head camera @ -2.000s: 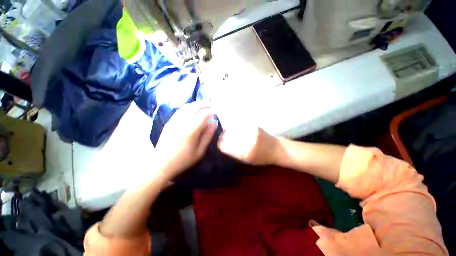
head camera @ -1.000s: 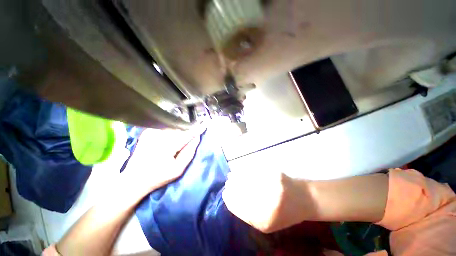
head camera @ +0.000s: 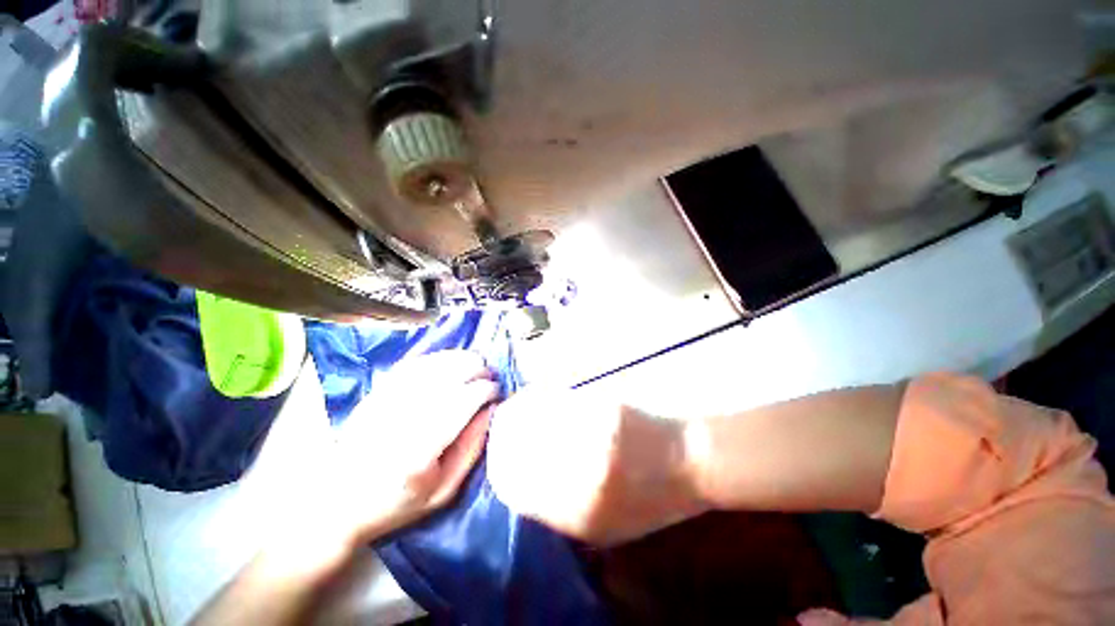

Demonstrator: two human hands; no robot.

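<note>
A navy garment [head camera: 489, 550] looks bright blue under the lamp. It runs from the needle area down over the table's front edge, and more of it lies left of the machine head. The presser foot and needle area [head camera: 495, 306] of the sewing machine [head camera: 587, 110] is partly lost in glare. My left hand [head camera: 422, 428] holds the cloth just below and left of the needle, thumb and fingertips on it. My right hand [head camera: 569, 465] is closed on the cloth edge beside it; its fingers are washed out by the light.
A smartphone [head camera: 752, 232] lies under the machine arm. A neon green piece [head camera: 248, 349] hangs left of the needle. The white table [head camera: 783, 355] extends right. Dark red cloth [head camera: 721, 569] covers my lap. A yellowish machine part [head camera: 34, 483] stands at far left.
Since one second ago, my left hand has drawn back from the needle towards me and my right hand has shifted left, close to it. The view has tilted, showing more of the machine head.
</note>
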